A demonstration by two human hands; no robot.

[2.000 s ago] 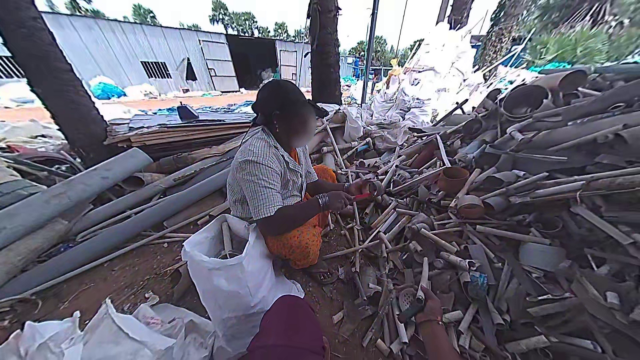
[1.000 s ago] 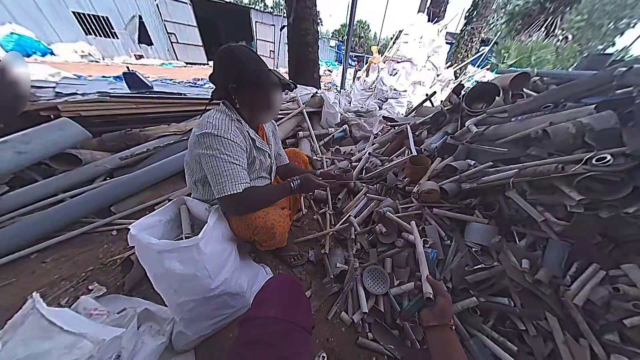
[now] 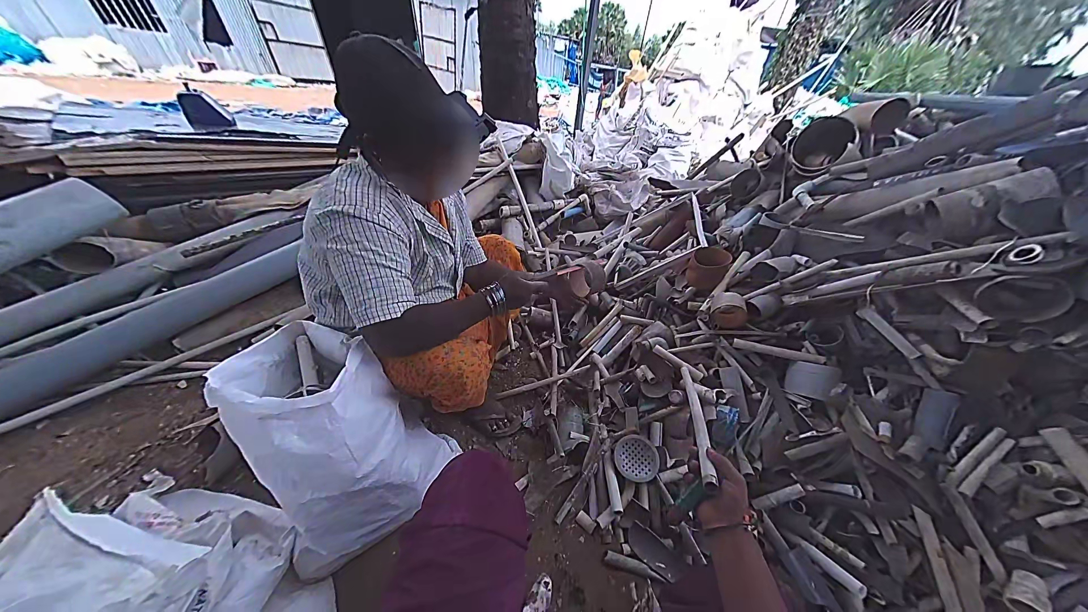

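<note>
My right hand [image 3: 722, 497] is closed around the lower end of a thin, pale plastic pipe [image 3: 699, 421], which points up and away over the heap of pipe scraps [image 3: 799, 442]. Something dark green shows beside its fingers, too unclear to name. A round perforated grey disc [image 3: 636, 458] lies on the scraps left of this hand. My left hand is not in view. At the left, a white woven sack [image 3: 331, 459] stands with pipe pieces [image 3: 307, 365] in its mouth. A co-worker [image 3: 399, 238] sits beside it, hands at a short, wide pipe piece [image 3: 582, 279].
My knee in maroon cloth [image 3: 467, 527] is in front, near the sack. More white sacks [image 3: 110, 552] lie at lower left. Long grey pipes [image 3: 170, 323] stretch behind the co-worker. Larger pipes [image 3: 952, 191] are piled at right. A tree trunk [image 3: 508, 59] stands behind.
The pale pipe in my right hand, tilted the other way two seconds ago, now leans up and left. The perforated disc, near my hand then, lies apart on the heap. The view has shifted.
</note>
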